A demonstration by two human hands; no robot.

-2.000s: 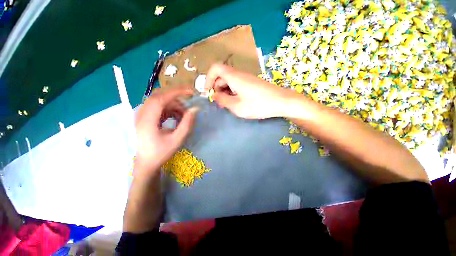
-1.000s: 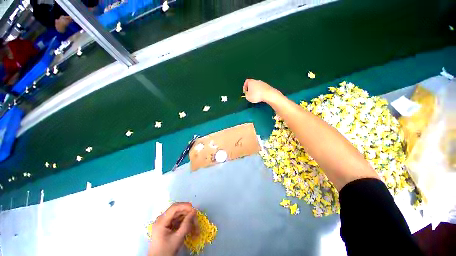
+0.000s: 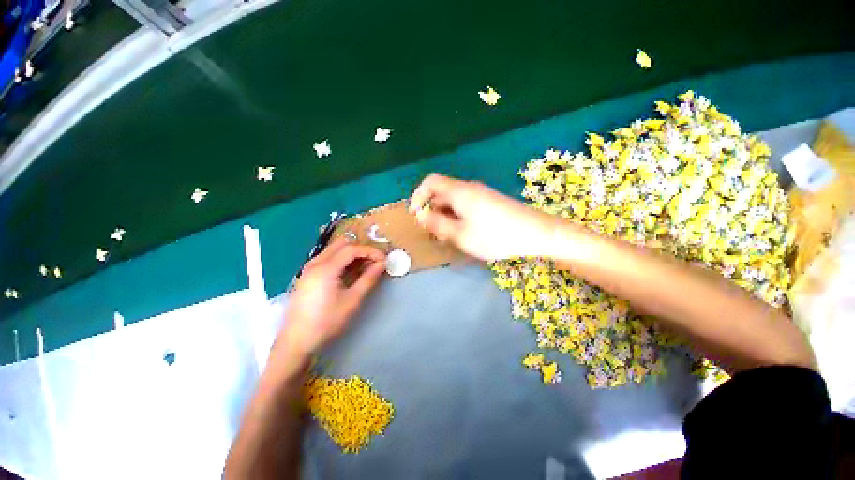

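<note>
My left hand [image 3: 328, 295] is over the cardboard pad's left part, thumb and forefinger pinched together beside the white disc [image 3: 398, 262]. Whether a small part is between them cannot be told. My right hand [image 3: 473, 220] is over the brown cardboard pad [image 3: 431, 251], its fingertips closed on a small pale yellow moulded piece [image 3: 422, 214], mostly hidden. A low pile of small yellow parts [image 3: 354, 411] lies on the grey sheet below my left hand. A large heap of yellow-and-white moulded pieces [image 3: 656, 206] lies at the right, partly behind my right forearm.
The dark green conveyor belt [image 3: 394, 66] crosses beyond the bench, carrying several spaced pieces [image 3: 322, 149]. A dark slim tool [image 3: 328, 228] lies at the cardboard's left end, partly hidden. A clear bag [image 3: 830, 216] with a white label is at far right. A metal post stands at upper left.
My right hand has come back from the belt to the cardboard. My left hand has moved up from the small yellow pile to the white disc. Another piece lies on the belt where my right hand was.
</note>
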